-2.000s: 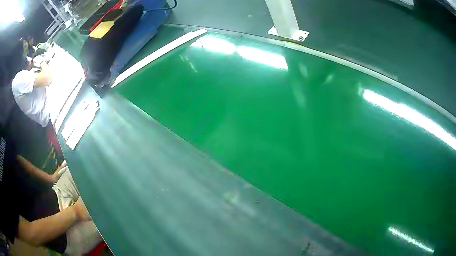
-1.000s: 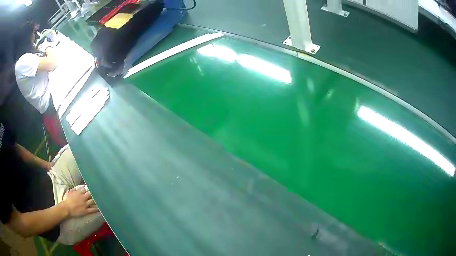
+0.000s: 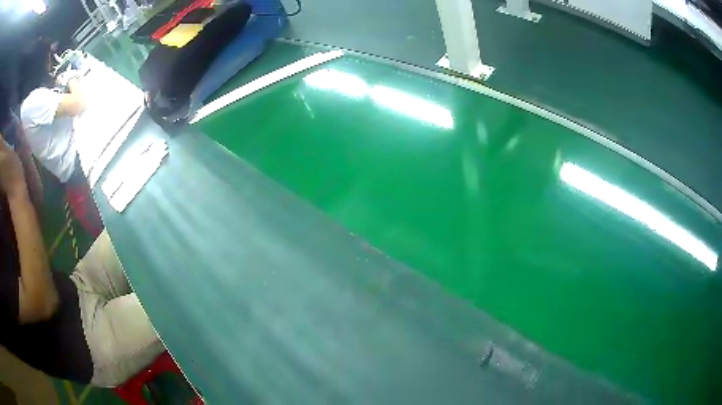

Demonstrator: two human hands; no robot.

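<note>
Neither of my hands is in the picture. Nearest in front of me lies the bench mat [image 3: 277, 300], dull grey-green on the near part. Its far part is a glossy bright green surface [image 3: 396, 182] with white lamp reflections. A small dark mark shows on the near part at the lower right, with a faint pale patch beside it.
A person in dark top and light trousers [image 3: 119, 332] sits at the left bench edge. Beyond, another person wears a white shirt [image 3: 49, 130]. White papers [image 3: 136, 176] lie at left. A black cloth [image 3: 186, 67] covers a blue bin [image 3: 237, 59]. A white post [image 3: 461, 39] stands beyond the bench.
The nearer seated person's hand has left the lap and the arm is now raised. The view first swung left, then shifted slightly back. My hands stay out of view.
</note>
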